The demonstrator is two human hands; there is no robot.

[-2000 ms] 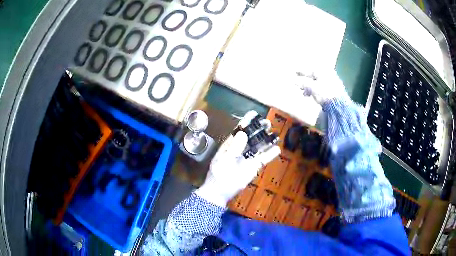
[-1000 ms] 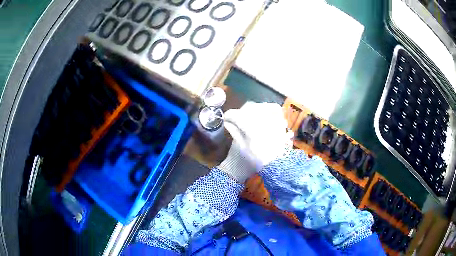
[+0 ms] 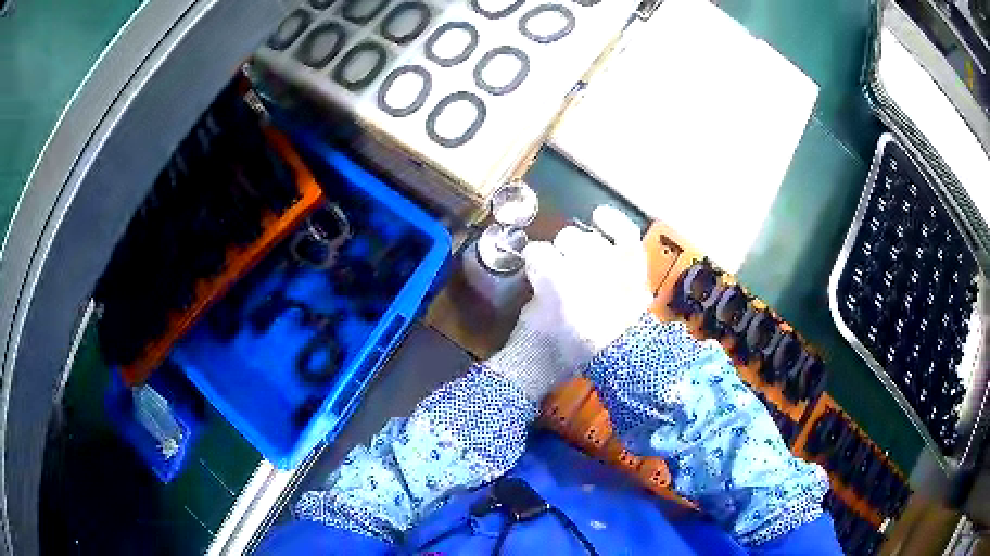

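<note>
My left hand and my right hand, both in white gloves, are together at the middle of the view. Their fingers overlap, and whatever lies between them is hidden. The left hand's fingertips are beside the silver-white dispenser can, whose round shiny lid stands open. The orange fixture tray lies under and to the right of the hands, with black rings upright in its slots. I cannot tell whether either hand holds a part.
A blue bin with loose black rings and a tilted orange tray are at left. Gasket sheets are stacked at the back, beside a white board. A metal tray of black parts is at right.
My right hand has come from over the white board to meet my left. The black part seen earlier in my left fingers is now out of sight. The whole view has shifted.
</note>
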